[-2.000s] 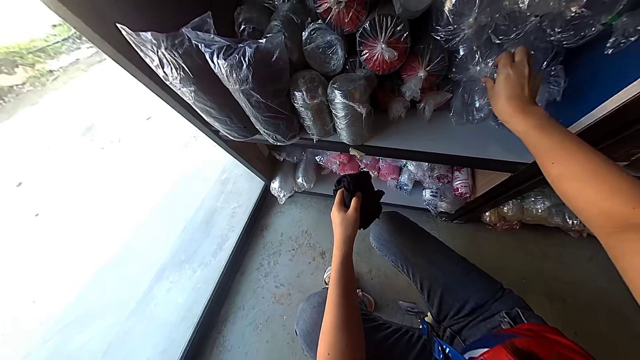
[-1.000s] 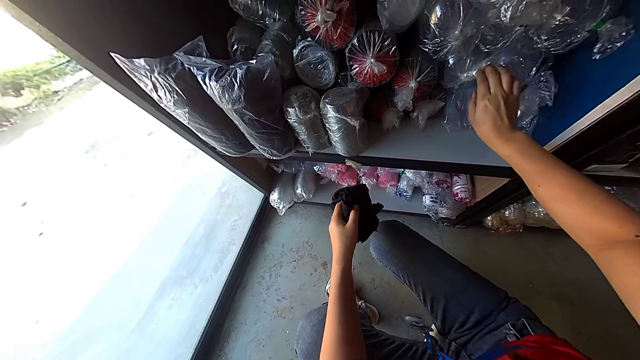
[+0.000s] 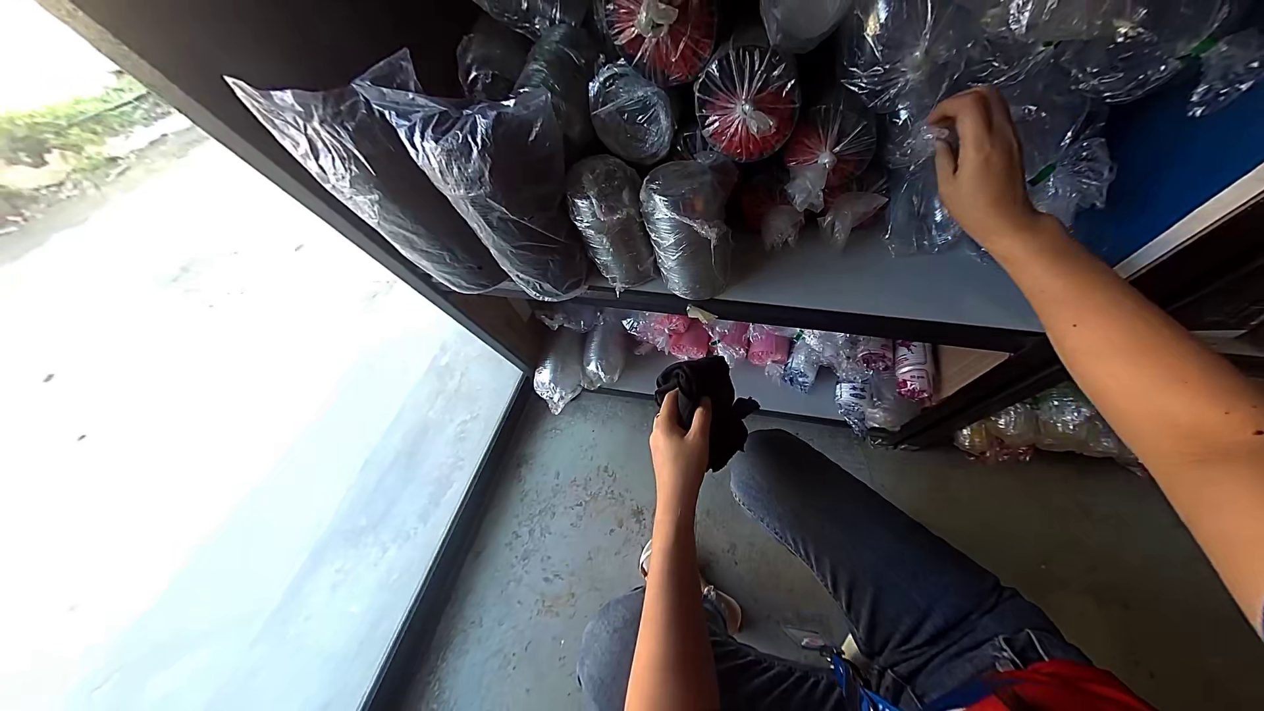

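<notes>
My left hand (image 3: 681,439) grips a bunched black cloth (image 3: 726,410) in front of the lower shelf. Up at the right, my right hand (image 3: 978,168) is at the clear plastic bags (image 3: 1052,138) on the upper shelf, its fingers curled with a bit of plastic at the fingertips; whether it grips the bag cannot be told. To its left lie plastic-wrapped red rolls or stacks (image 3: 748,104). Further left, grey wrapped cylinders (image 3: 688,232) stand close to dark items in tall clear bags (image 3: 494,178).
The upper shelf's front edge (image 3: 839,321) runs above a lower shelf holding wrapped pink items (image 3: 691,341) and silvery bundles (image 3: 560,370). A glass panel (image 3: 247,444) borders the left side. More wrapped goods (image 3: 1047,425) lie at the lower right, beyond my bent knee (image 3: 790,474).
My right hand has moved off the spot lower on the clear bags where it lay a second ago, and its fingers have curled. My left hand keeps the black cloth.
</notes>
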